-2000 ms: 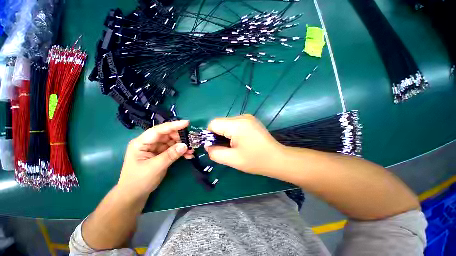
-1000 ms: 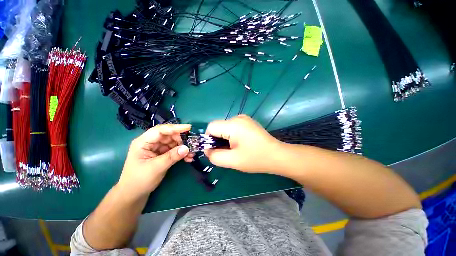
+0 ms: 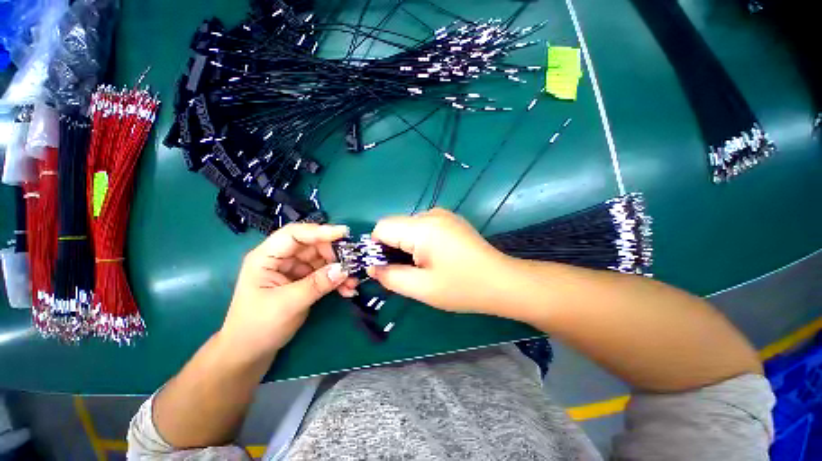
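My right hand (image 3: 442, 261) grips a bundle of black wires (image 3: 568, 239) near its silvery-white tips (image 3: 368, 254). The bundle runs right under my right forearm and ends in a second row of tips. My left hand (image 3: 293, 270) pinches a small black connector housing (image 3: 340, 251) between thumb and fingers, against the wire tips. The housing is mostly hidden by the fingers, so I cannot tell which cavities hold wires. A dark housing piece with a few white tips (image 3: 368, 317) lies just below my hands.
A heap of black housings (image 3: 212, 135) with wires fanning right (image 3: 397, 72) lies at the back left. Red wire bundles (image 3: 113, 216), a black bundle (image 3: 72, 216) and clear bags (image 3: 77, 54) are at the left. A yellow-green label (image 3: 563, 73) and another black bundle (image 3: 698, 72) are at the right.
My left hand has shifted slightly to the right, closer to my right hand. The housing now sits closer to the wire tips. My right hand has barely moved.
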